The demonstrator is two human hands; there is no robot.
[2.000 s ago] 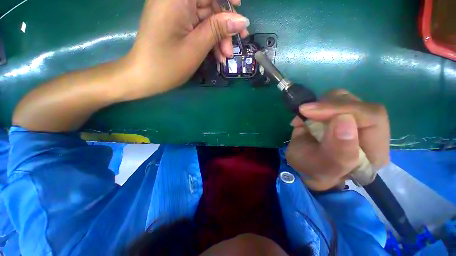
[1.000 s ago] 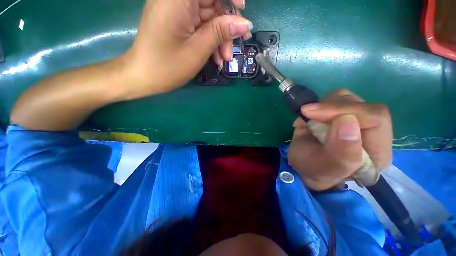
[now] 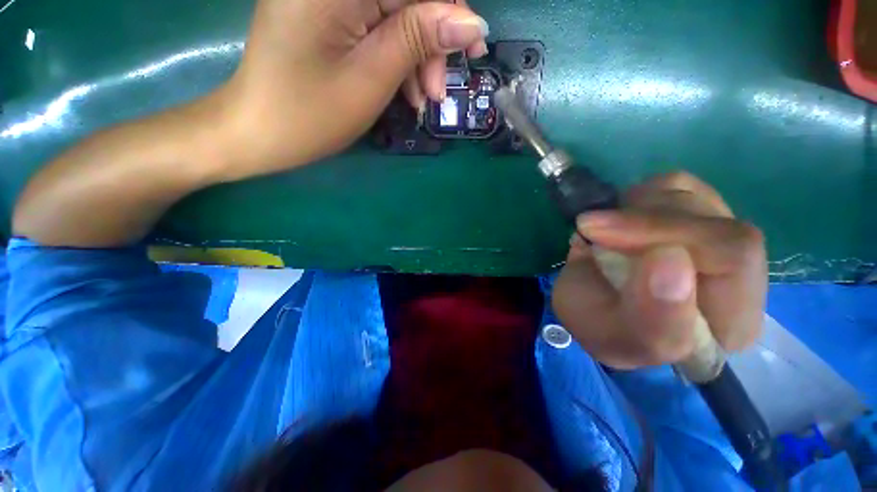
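Observation:
A watch-like unit (image 3: 464, 109), an open black housing with white and metallic parts inside, sits in a flat black fixture (image 3: 413, 141) at top centre. My left hand (image 3: 385, 58) reaches over the fixture's left side; its fingers pinch thin dark tweezers (image 3: 459, 67), mostly hidden by the fingers and cut by the top edge. My right hand (image 3: 664, 269) grips the pale taped grip of the soldering iron (image 3: 577, 187). The iron's metal end is at the unit's upper right edge; whether the tip touches is too small to tell.
The fixture lies on a glossy green bench (image 3: 317, 216). A red-orange tray (image 3: 851, 48) is cut off at the top right. A small white tag (image 3: 30, 39) lies at the far left. A yellow strip (image 3: 221, 256) runs along the bench's near edge. The wearer's blue smock (image 3: 192, 384) is below.
The fixture, tray and tag sit slightly higher in the picture. The iron still points at the unit's upper right, with my right hand slightly further right. Both hands keep their holds.

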